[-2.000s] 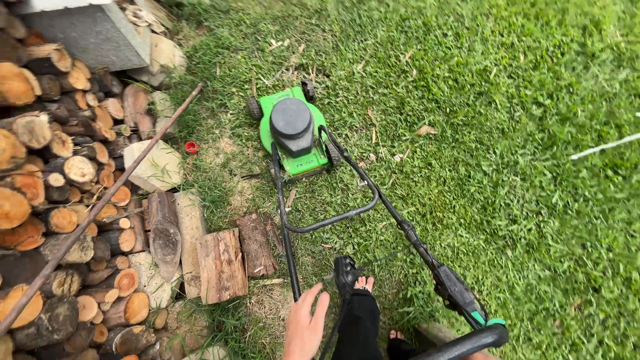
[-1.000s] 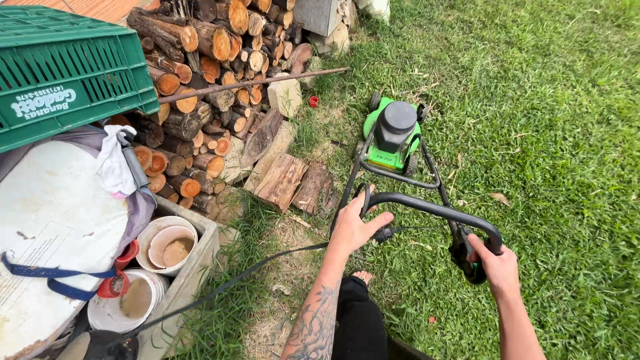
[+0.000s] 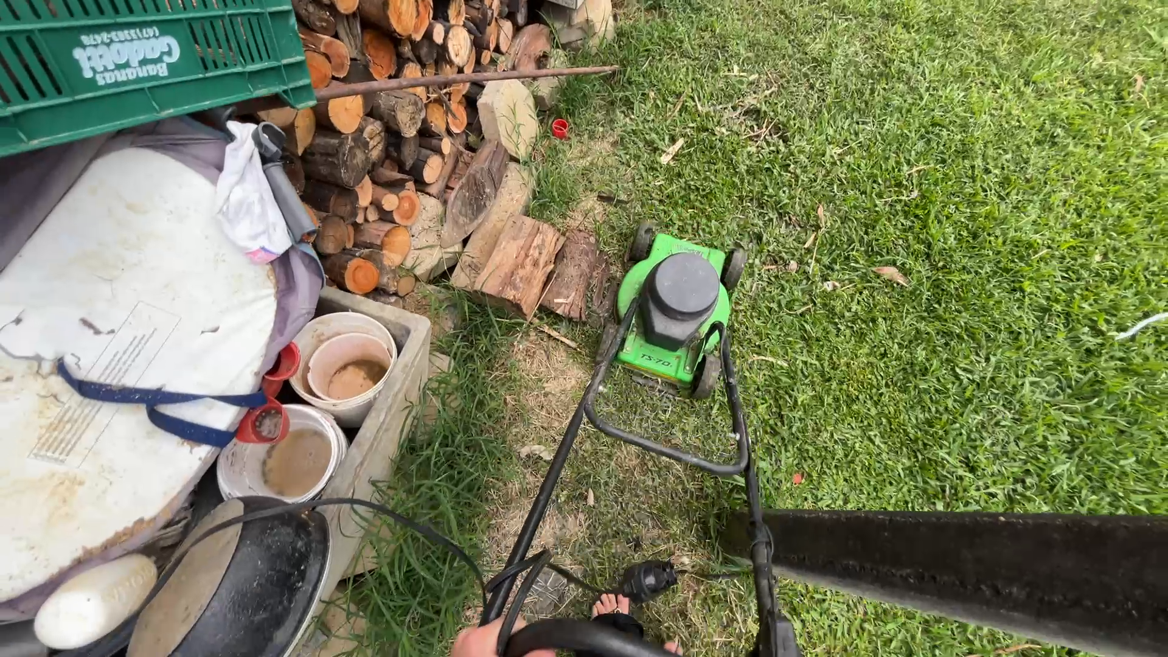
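A green lawn mower (image 3: 675, 310) with a dark grey motor cover stands on the grass at the centre. Its black tubular handle (image 3: 666, 449) runs down toward me. At the bottom edge my left hand (image 3: 497, 641) is wrapped around the handle's top bar, mostly cut off by the frame. A black power cable (image 3: 411, 525) passes beside this hand and runs left over the concrete trough. My right hand is out of view. My foot (image 3: 611, 604) shows below the mower, beside a black object (image 3: 648, 580) on the ground.
Stacked firewood (image 3: 383, 137), a metal rod (image 3: 474, 78) and split logs (image 3: 520, 265) lie at the upper left. A concrete trough (image 3: 401, 365) with buckets stands left, under a green plastic crate (image 3: 164, 64). A dark post (image 3: 958, 566) crosses the lower right.
The mower has come back toward me and now stands beside the split logs. My right hand, on the handle a second ago, has left the view. The dark post has come into view.
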